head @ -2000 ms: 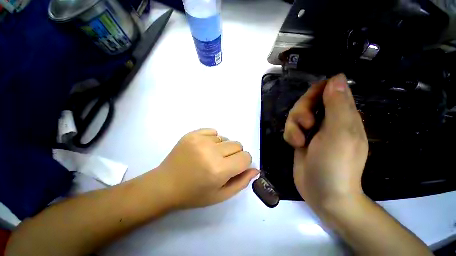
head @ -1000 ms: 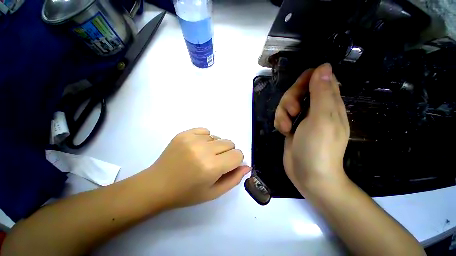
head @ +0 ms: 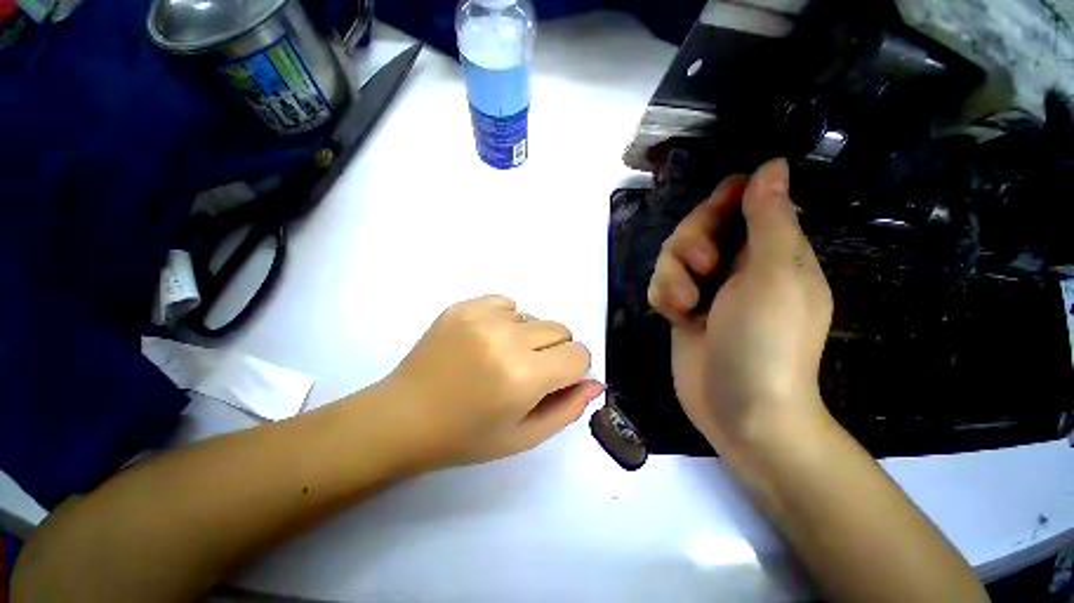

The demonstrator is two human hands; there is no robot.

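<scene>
The sewing machine head [head: 754, 71] is tilted back at the upper right, its dark underside showing. Below it the black oil pan [head: 942, 365] lies in the table cutout. My right hand [head: 754, 306] is over the pan, fingers curled, thumb and fingertips together close to the machine's underside; whether they hold anything small is hidden. My left hand [head: 501, 383] rests on the white table, loosely curled, nothing visible in it. Its thumb tip is beside the brown-black oval pad [head: 618, 437] at the pan's corner.
A spray bottle [head: 497, 88] stands at the back middle. Black-handled shears [head: 300, 189] lie on the left, with a lidded metal mug [head: 265, 65] behind. White paper slips [head: 253, 383] lie near navy fabric [head: 71, 259] along the left edge.
The camera view has shifted slightly. My left hand stays resting in its place. My right hand keeps nearly the same pose beside the machine's underside, with only a small shift.
</scene>
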